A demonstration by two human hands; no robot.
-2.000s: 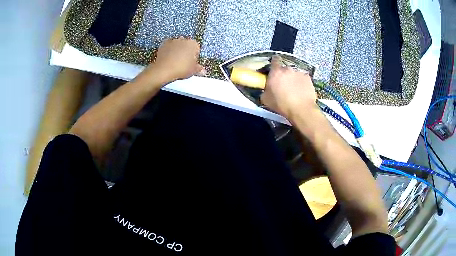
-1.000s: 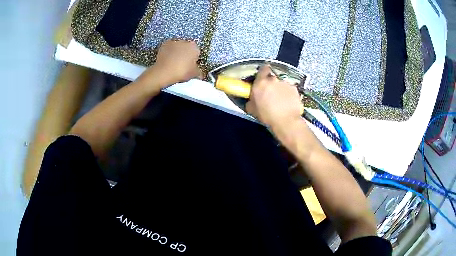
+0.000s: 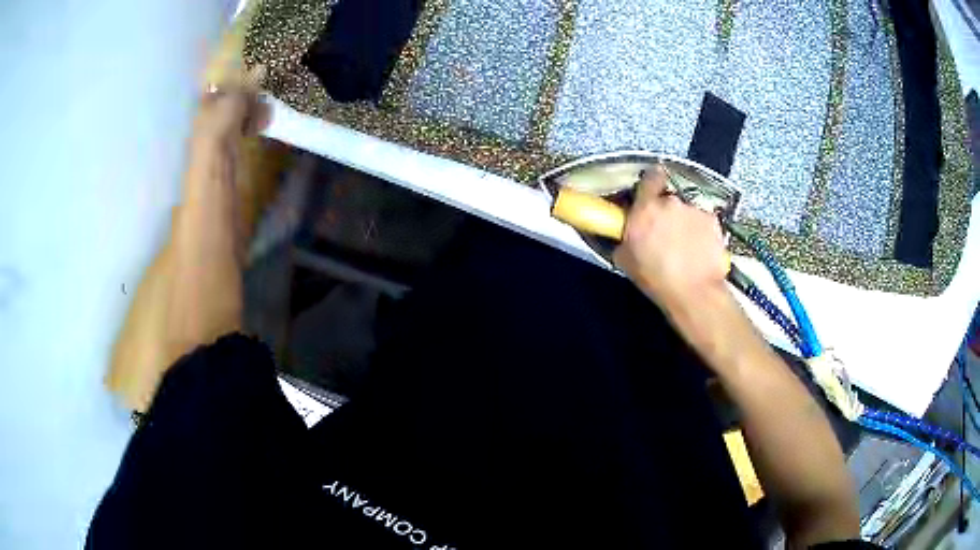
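The garment body (image 3: pixel 634 75) lies grey side up on the white table, with gold-speckled seam lines and a gold-speckled hem (image 3: pixel 462 145) along the near table edge. Black fabric pieces (image 3: pixel 717 131) lie on it. My right hand (image 3: pixel 675 239) grips the yellow handle of the steam iron (image 3: pixel 589 215), which rests on the hem at the near edge, its tip pointing left. My left hand (image 3: pixel 234 113) is at the table's left corner, near the garment's left end; it is blurred and its fingers cannot be made out.
Blue hose and cable (image 3: pixel 801 322) run from the iron over the table's right edge. A brown cardboard roll (image 3: pixel 140 333) stands beside the table at left, partly behind my left arm. Dark storage (image 3: pixel 333 258) shows below the near edge. A heap of pale scraps (image 3: pixel 908 494) lies at lower right.
My left hand has left the hem near the iron and moved left to the table's corner. The iron has slid a little left along the hem from its earlier place. The view has shifted.
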